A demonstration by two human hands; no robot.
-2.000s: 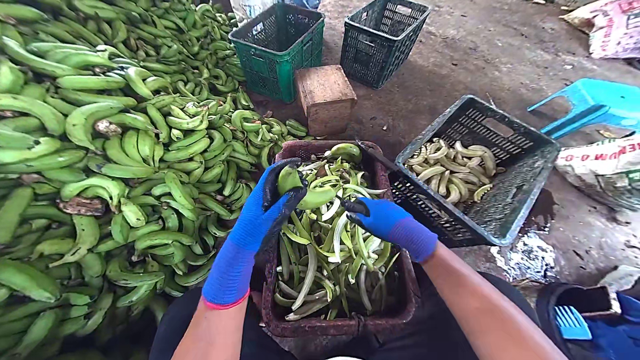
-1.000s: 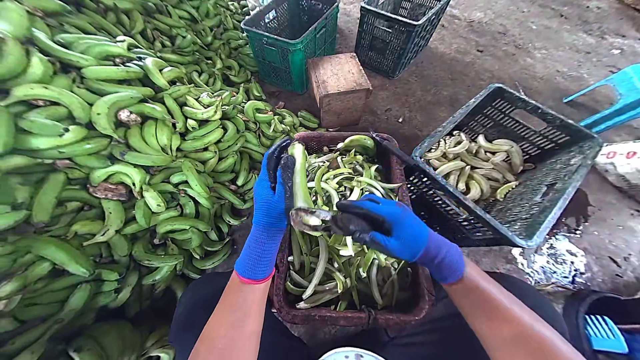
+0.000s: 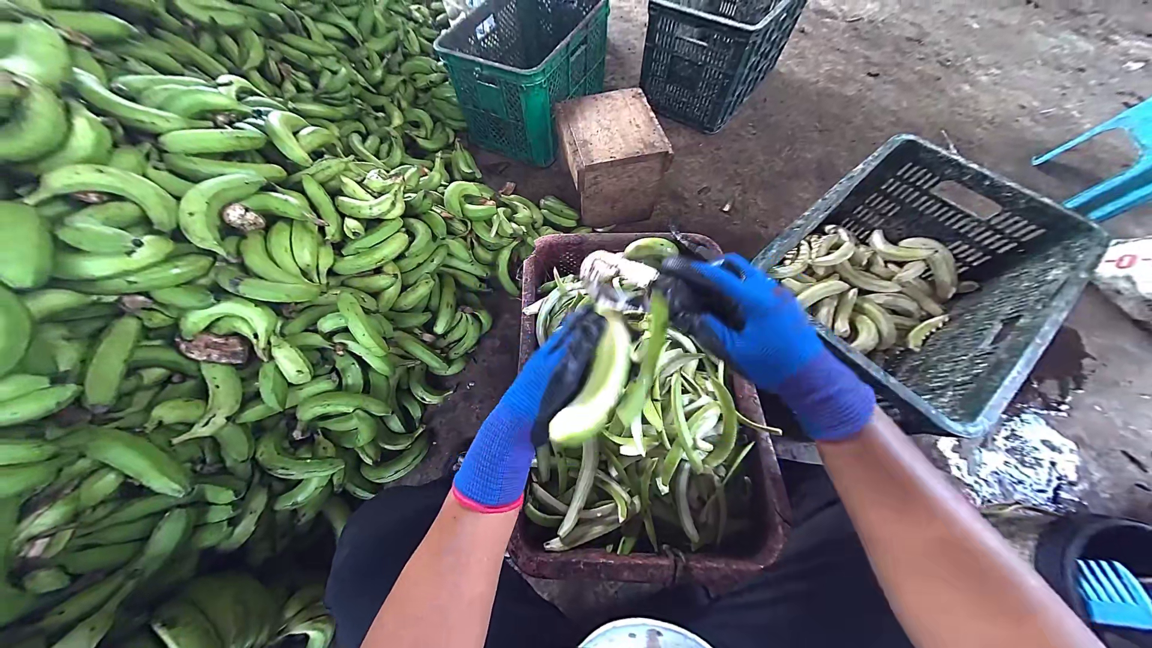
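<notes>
My left hand, in a blue glove with a black palm, grips a partly peeled green plantain above a reddish-brown crate. My right hand, gloved the same way, is closed at the plantain's upper end, where a green strip of peel hangs down. Whether it also holds a tool is blurred and hidden. Long green peels fill the crate between my knees. To the right, a tilted black crate holds pale peeled plantains.
A large heap of green plantains covers the left side. Beyond the peel crate stand a wooden block, a green crate and a dark crate. A blue plastic stool is at the right edge; a black container is lower right.
Two seconds ago the plantain in my left hand was green; a pale peeled face now shows. My right hand has moved from the plantain's lower end to its upper end.
</notes>
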